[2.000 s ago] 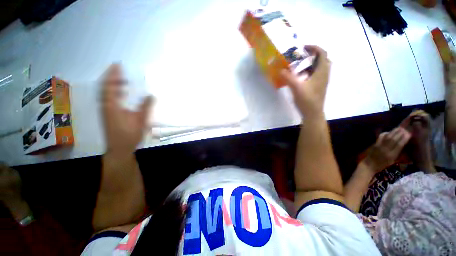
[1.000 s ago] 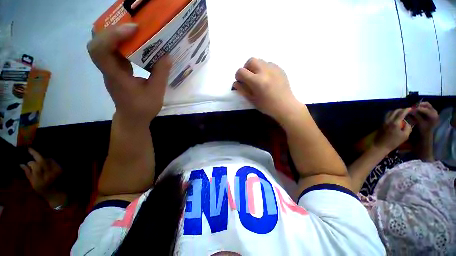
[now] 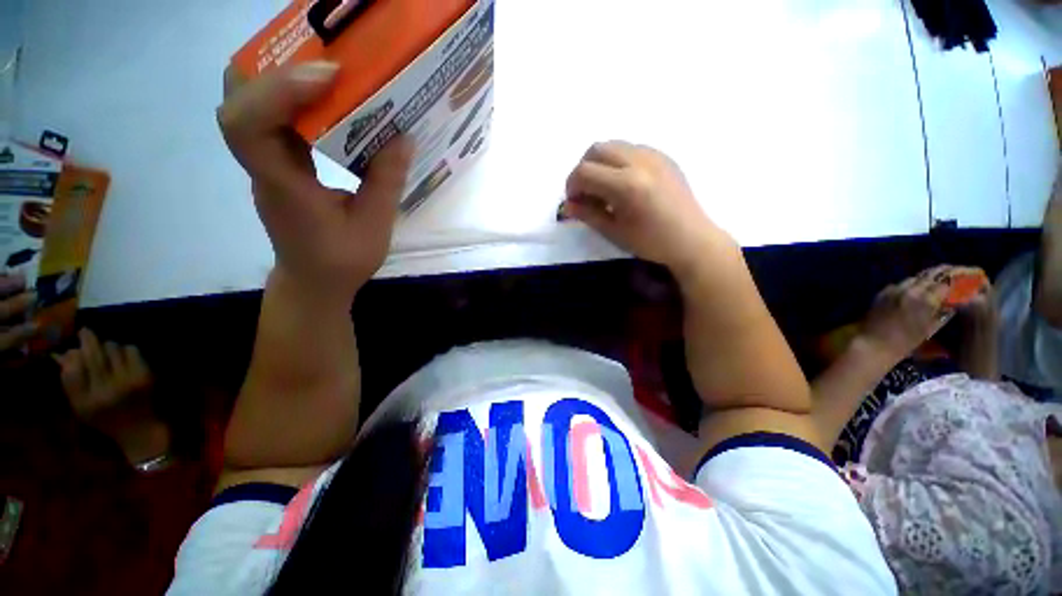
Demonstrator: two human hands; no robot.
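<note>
My left hand [image 3: 314, 186] holds a retail box [image 3: 437, 105] by its near end, thumb and fingers on either side. The box has an orange end panel with a black hang tab and a white printed side with product pictures. Its far part is cut off by the top edge. My right hand [image 3: 641, 198] is at the table's near edge, fingers curled and pinching a small dark piece [image 3: 564, 212]. A stack of white sheets [image 3: 501, 247] lies at the edge between my hands. Glare hides its outline.
Another orange and white box [image 3: 72, 233] stands at the left, with a person's hands [image 3: 111, 384] by it. At the right, a neighbour's hands [image 3: 920, 309] hold something orange. Black strips [image 3: 955, 21] lie far right on the white table [image 3: 757, 116].
The box from the right is now in my left hand, raised at the upper left. My right hand has let it go and moved to the near edge. The left box has shifted outward.
</note>
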